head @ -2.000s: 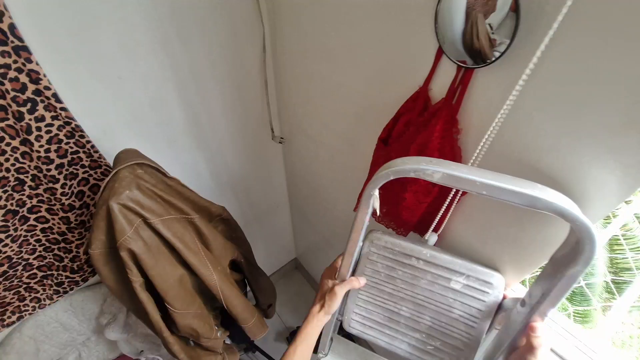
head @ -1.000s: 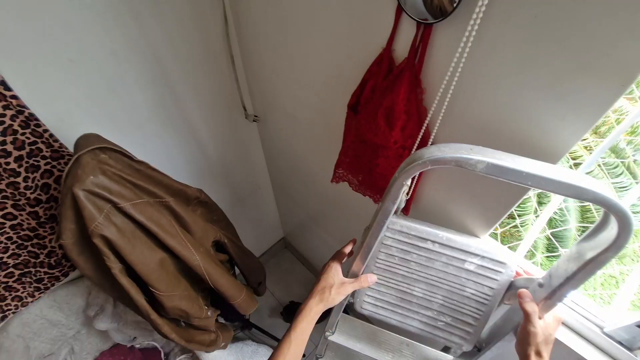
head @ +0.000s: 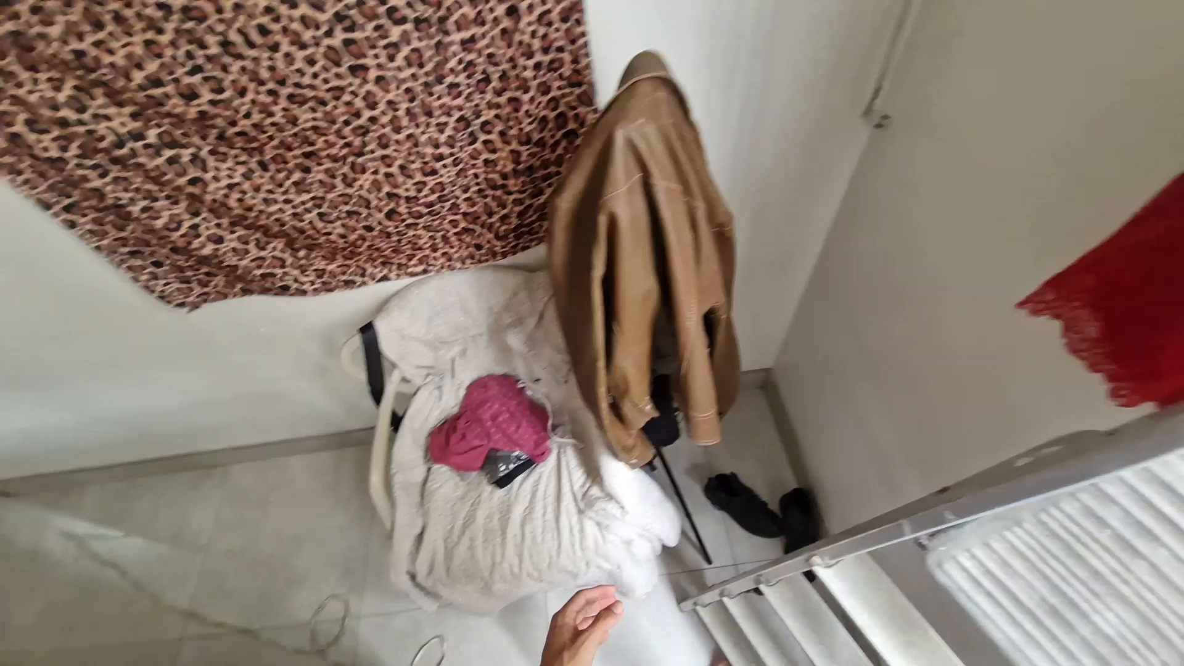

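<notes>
My left hand [head: 581,629] is at the bottom middle of the view, off the ladder, its fingers loosely bent with nothing seen in them. It is nearest to the front edge of a chair draped with a pale cloth [head: 518,546]. To its right stands the metal stepladder [head: 846,610], cut off by the right and bottom edges. My right hand cannot be made out. On the pale cloth lie a crumpled magenta garment [head: 495,425] and a small black item [head: 511,470]. A brown leather jacket [head: 638,222] hangs behind the chair's right side.
Black shoes [head: 743,504] sit on the floor by the right wall. A thin cable [head: 328,624] loops over the floor tiles at lower left. A leopard-print cloth [head: 370,139] hangs on the wall. A red lace garment [head: 1133,305] hangs at the right.
My left hand has let go of the stepladder's side rail. My right hand, earlier on the opposite rail, is out of sight. The view has swung left and down, showing the chair and floor.
</notes>
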